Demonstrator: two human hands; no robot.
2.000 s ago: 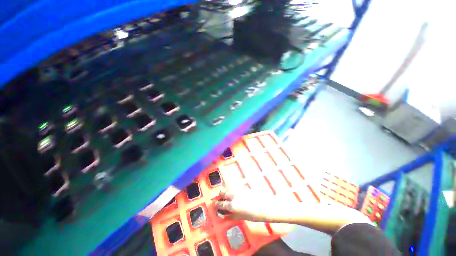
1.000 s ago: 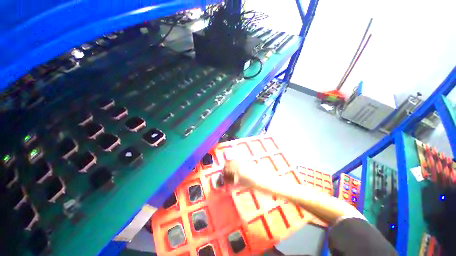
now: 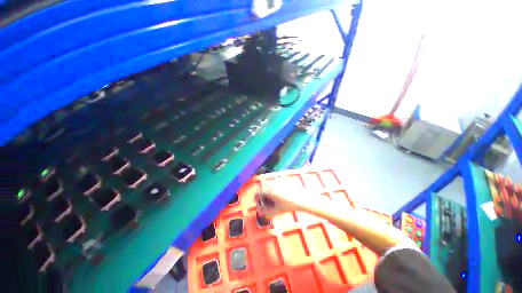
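Observation:
My right hand [image 3: 270, 201] reaches in from the lower right over the orange-red compartment tray [image 3: 295, 240]. Its fingers are bent down at a dark watch [image 3: 263, 218] in a pocket; blur hides whether they grip it. Several watches, such as one with a black face [image 3: 236, 228] and one with a grey face [image 3: 238, 259], lie in the left pockets. The right pockets show plain orange. The tray is beside the shelf's front edge. On the green mat [image 3: 200, 197], watches [image 3: 134, 176] lie in rows. My left hand is not in view.
A black box [image 3: 254, 77] with cables stands at the shelf's back. A thick blue beam [image 3: 143, 43] crosses above. An opposite blue rack [image 3: 470, 200] is at right, with another tray [image 3: 413, 226] low beside it. A grey metal object [image 3: 428, 137] is on the far floor.
Over two seconds my right hand has moved from a nearer pocket to one further up the tray. The view has shifted, showing more of the blue beam and the opposite rack.

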